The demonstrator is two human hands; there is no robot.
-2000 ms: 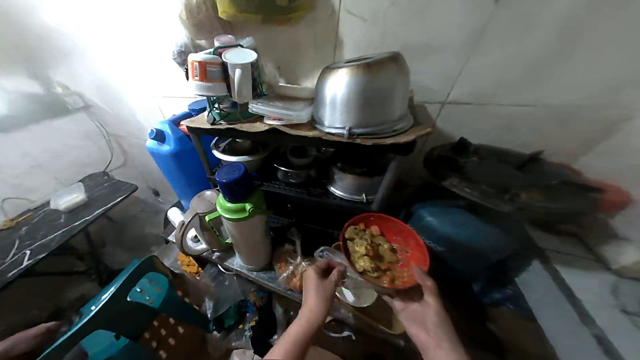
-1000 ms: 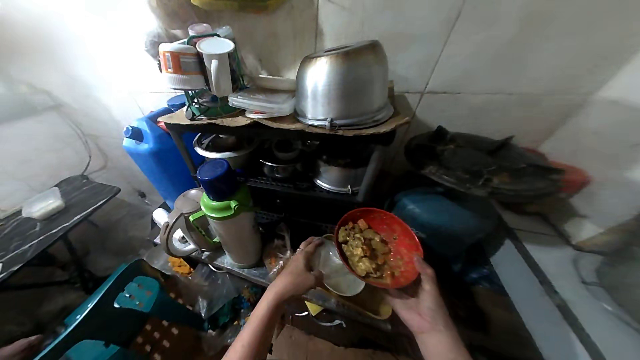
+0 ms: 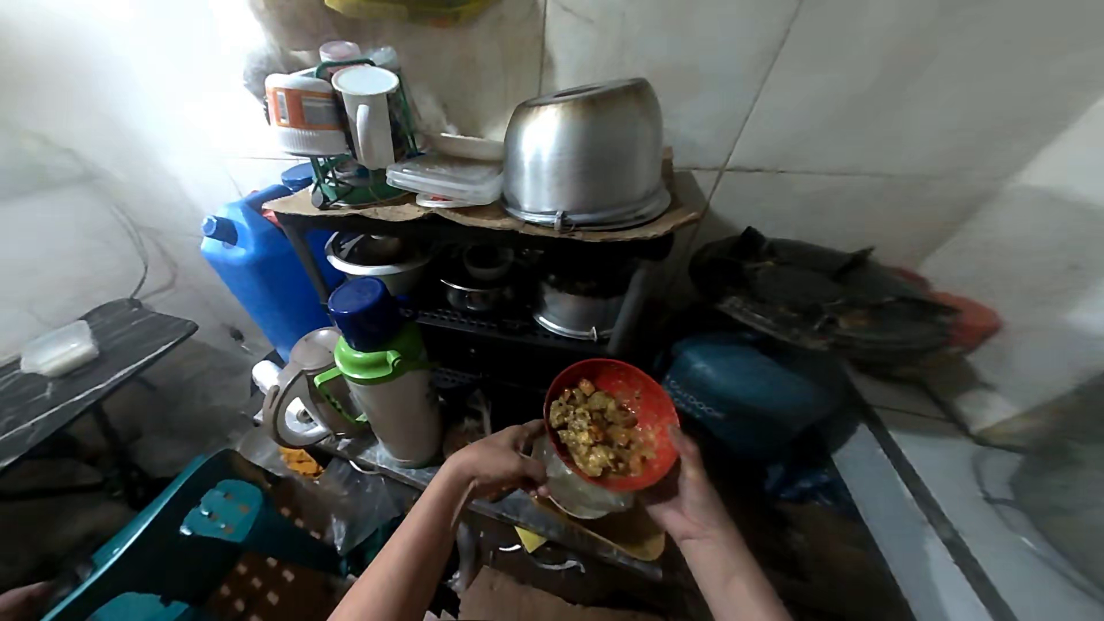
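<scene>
A red plastic bowl (image 3: 660, 423) holds chunky yellow-brown cooked food (image 3: 599, 431) and tilts toward the left. My right hand (image 3: 686, 496) grips its lower right rim from the side and below. Under and beside the bowl's lower left is a clear, bowl-like container (image 3: 573, 492); my left hand (image 3: 500, 461) holds it by its left edge. The fingertips of my left hand are close to the red bowl's rim. Part of the clear container is hidden behind the red bowl.
A low shelf edge (image 3: 552, 526) lies beneath my hands. A thermos jug (image 3: 392, 405) and a beige pitcher (image 3: 306, 388) stand left. A rack with an upturned metal pot (image 3: 586, 155) rises behind. A teal plastic chair (image 3: 129, 552) is lower left, a black stove (image 3: 828, 293) right.
My left hand, at a clear bag or wrap beside the bowl two seconds ago, now holds the clear container. The red bowl has stayed in my right hand.
</scene>
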